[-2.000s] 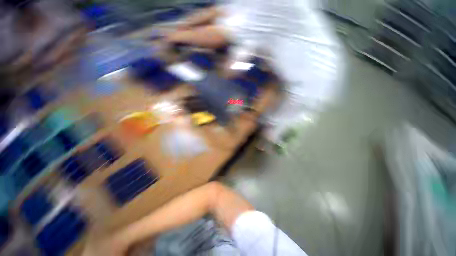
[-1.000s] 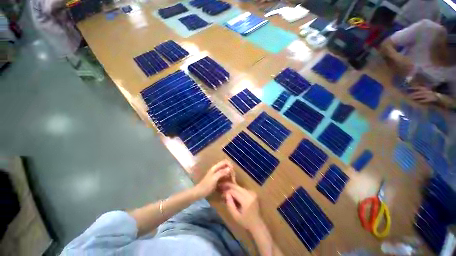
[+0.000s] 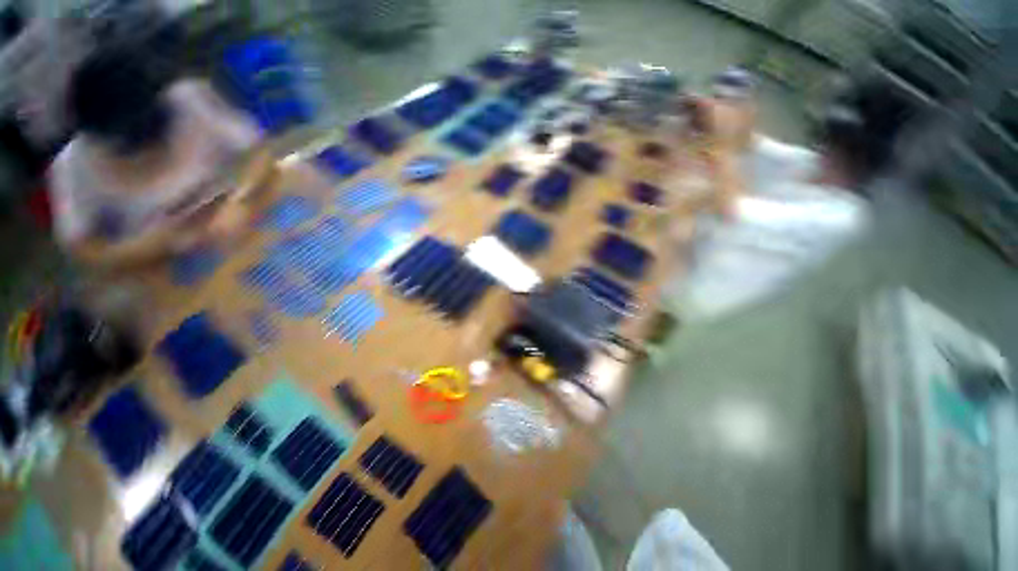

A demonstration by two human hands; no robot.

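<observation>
Neither of my hands shows; only a pale sleeve or cloth of mine (image 3: 675,544) is at the bottom edge. The view is blurred. Nearest in front lie dark blue tabbed solar cells with thin silver lines, one near the table's front edge (image 3: 448,516) and others to its left (image 3: 345,513). More dark cells lie on a pale green mat (image 3: 293,404). Red and yellow scissors (image 3: 439,395) lie beyond them, beside a loose silvery pile (image 3: 519,425).
A dark grey box with cables (image 3: 569,320) is near the right table edge, a white strip (image 3: 502,264) beside it. Lighter blue cells (image 3: 307,262) lie mid-table. One person (image 3: 156,167) sits at left, another (image 3: 781,212) at right. A white stack (image 3: 938,424) stands right.
Since one second ago the view has swung right along the table. Both my hands, then close together above the table edge, have left the picture. The scissors now show nearer the middle.
</observation>
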